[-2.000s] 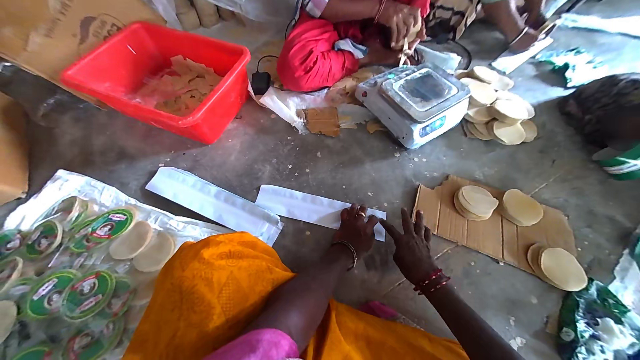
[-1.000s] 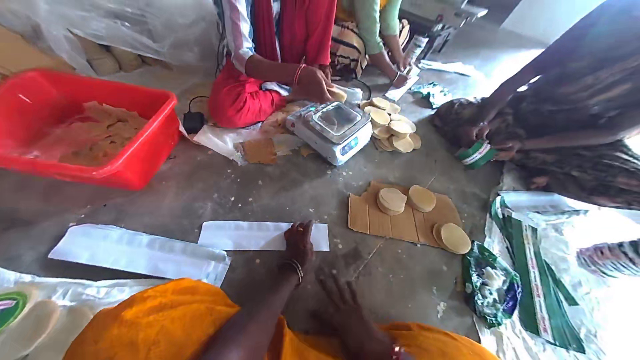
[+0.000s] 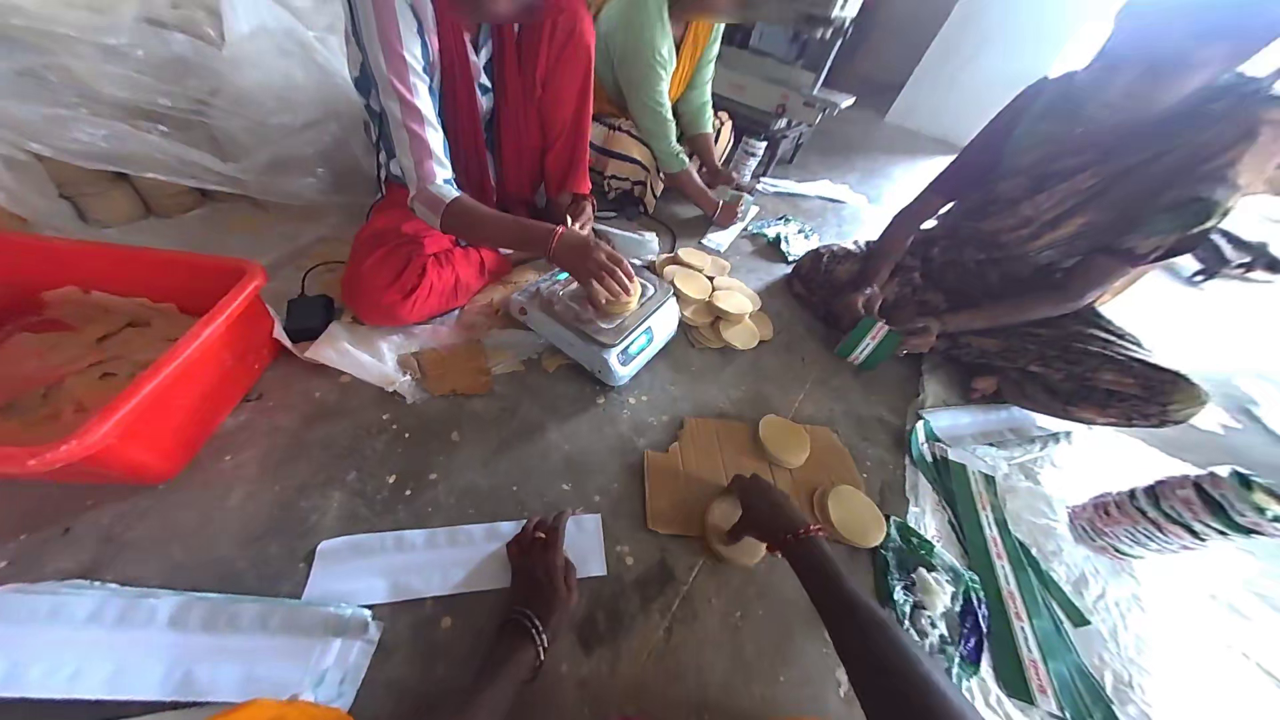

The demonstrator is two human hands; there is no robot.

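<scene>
My left hand (image 3: 542, 565) presses down on the right part of a long white wrapper strip (image 3: 430, 562) lying on the floor. My right hand (image 3: 768, 512) grips a stack of thin round beige discs (image 3: 730, 535) at the front edge of a flattened cardboard piece (image 3: 675, 485). Two more disc stacks stand on that cardboard, one at its back (image 3: 784, 441) and one at its right (image 3: 853, 516). A pile of similar white strips (image 3: 180, 645) lies to the left, partly beside the single strip.
A co-worker's hand (image 3: 600, 270) holds discs on a digital scale (image 3: 625, 340), with a heap of discs (image 3: 725, 305) beside it. A red plastic tub (image 3: 190, 400) stands left. Another person's hands hold a green wrapper (image 3: 868, 343); green strips (image 3: 1010, 590) lie at right.
My right hand has moved from the bare floor to the front disc stack and grasped it. My left hand stays on the strip. The co-worker's hand has brought discs onto the scale.
</scene>
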